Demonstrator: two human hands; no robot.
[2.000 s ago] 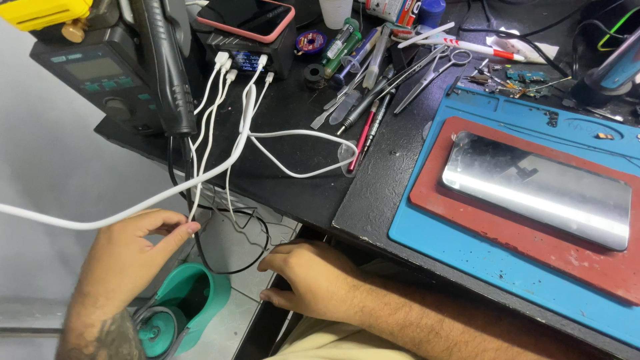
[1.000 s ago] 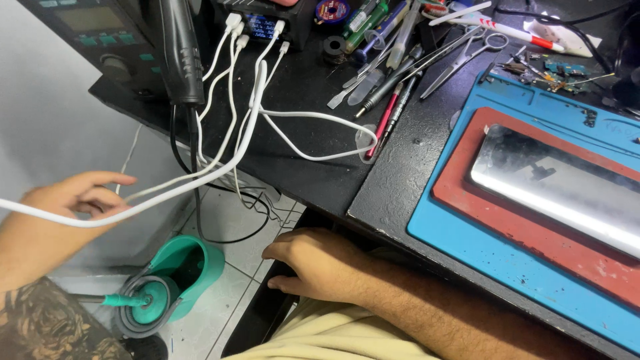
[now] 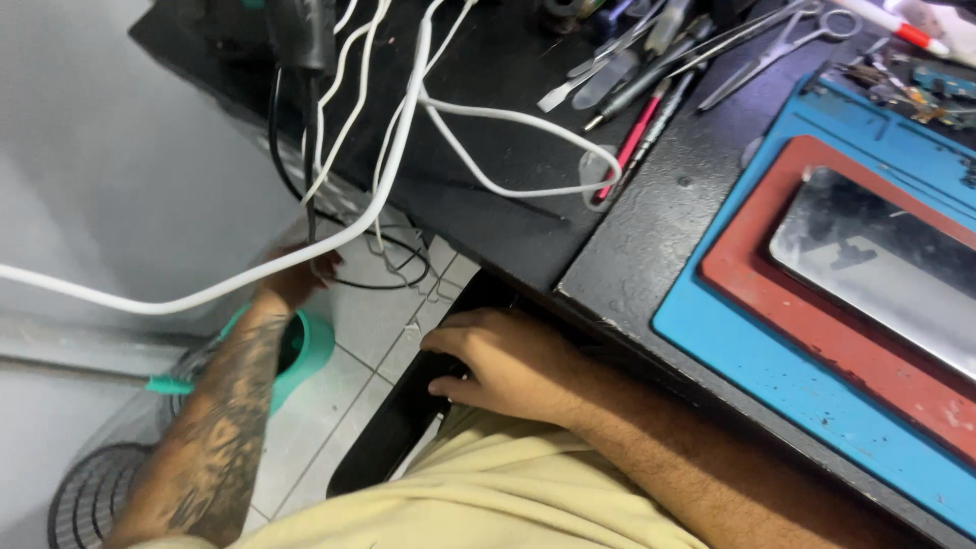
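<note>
My left hand [image 3: 301, 271] reaches down past the desk's left edge, beside hanging cables; it is dim and blurred, partly behind a thick white cable [image 3: 396, 152], and whether it grips anything cannot be told. My right hand [image 3: 503, 362] rests at a black drawer or tray edge [image 3: 404, 412] below the desk, fingers bent, with no object visible in it. A black cable [image 3: 311, 152] hangs close to my left hand. On the right, a phone [image 3: 877, 259] with a shiny surface lies on a red mat [image 3: 740, 259] over a blue work mat [image 3: 686, 305].
Metal scissors [image 3: 785, 49], a pink pen-like tool [image 3: 637, 141], a spudger [image 3: 568, 91] and tweezers lie on the black desk [image 3: 503, 221]. A teal bucket [image 3: 313, 347] stands on the tiled floor [image 3: 366, 320], near a black wire basket [image 3: 99, 488]. Small electronic parts sit at upper right.
My left hand has left the white cable it was at earlier and moved down beside the hanging cables. My right hand stays near the drawer edge. The view has moved closer.
</note>
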